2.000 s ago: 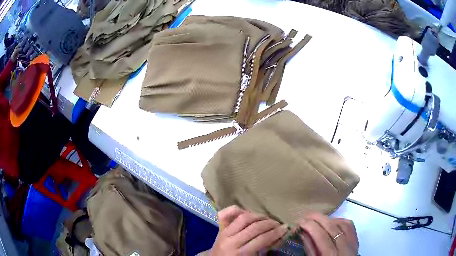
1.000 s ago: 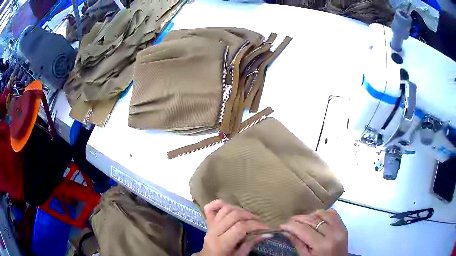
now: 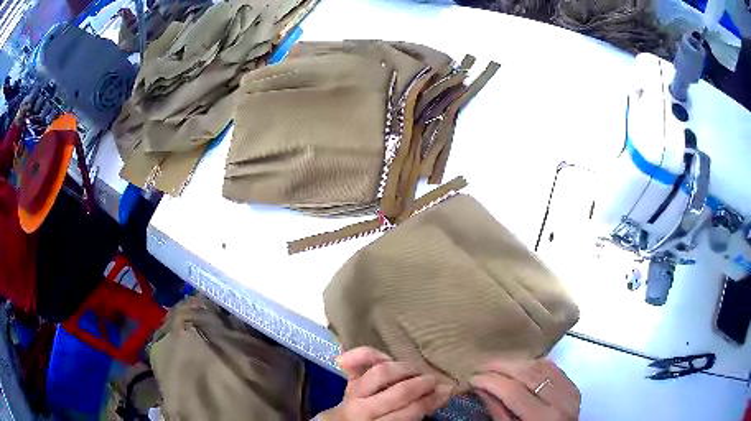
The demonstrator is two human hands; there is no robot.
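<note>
A khaki-brown pocket piece (image 3: 449, 284) lies at the table's front edge, its far corner by the stack. A brown zipper tape (image 3: 333, 238) sticks out from its far edge on both sides. My left hand (image 3: 387, 385) grips the piece's near edge. My right hand (image 3: 527, 390), with a ring, grips the same edge close beside it. Some fingertips are hidden by or under the cloth. A stack of pocket pieces (image 3: 309, 131) lies behind, with zipper tails (image 3: 424, 123) pointing right.
A white sewing machine (image 3: 659, 156) stands at right, thread snips (image 3: 680, 366) at lower right and a dark flat rectangle (image 3: 733, 308) at the right edge. Loose khaki panels (image 3: 185, 82) lie upper left. A khaki bundle (image 3: 226, 362) sits below the table, near a red stool (image 3: 119, 316).
The near edge of the pocket piece, curled open between my hands a second ago, is now pinched flatter, with my hands still on it. The whole view has shifted slightly.
</note>
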